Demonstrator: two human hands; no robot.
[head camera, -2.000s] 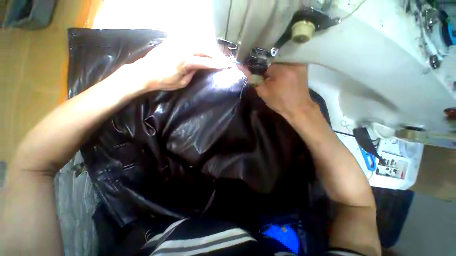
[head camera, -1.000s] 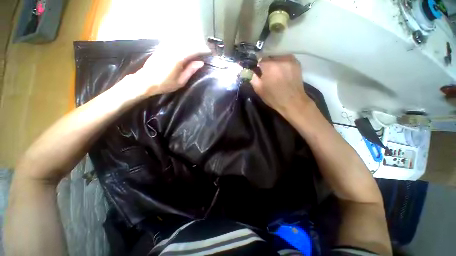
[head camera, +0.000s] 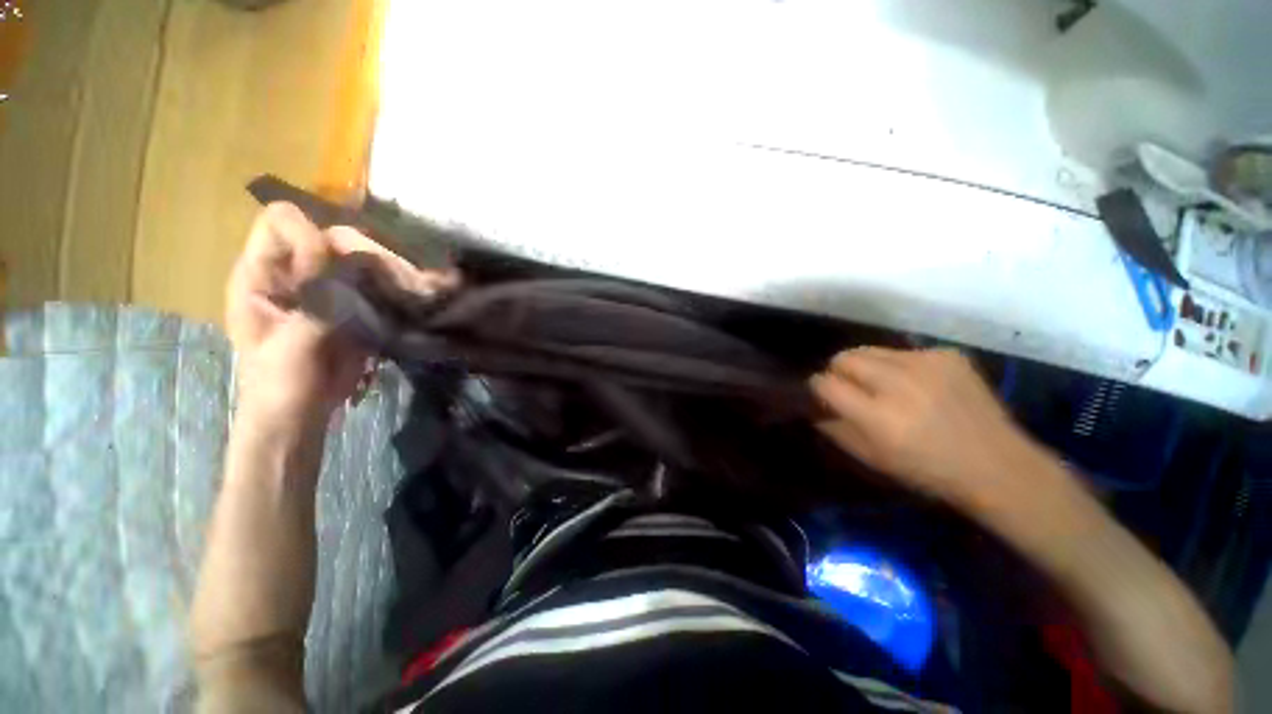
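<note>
The dark leather garment (head camera: 600, 335) is bunched and stretched between my hands, off the front edge of the white machine table and over my lap. It is blurred. My left hand (head camera: 300, 286) grips its left end, with a dark corner sticking out above the fingers. My right hand (head camera: 907, 412) is closed on the garment's right part. The lower part of the garment is hidden in shadow and folds near my body.
The white table (head camera: 628, 154) lies beyond the garment. Blue-handled snips (head camera: 1149, 296), a black-handled tool (head camera: 1137, 230) and a parts tray (head camera: 1221, 332) are at the right. Cardboard (head camera: 195, 140) is at the upper left, pale quilted cloth (head camera: 112, 488) at the lower left. A blue object (head camera: 872, 607) is near my lap.
The garment has come away from the needle area and off the table towards my lap. Both hands moved back with it, my left hand further left. The machine's needle area has left the view.
</note>
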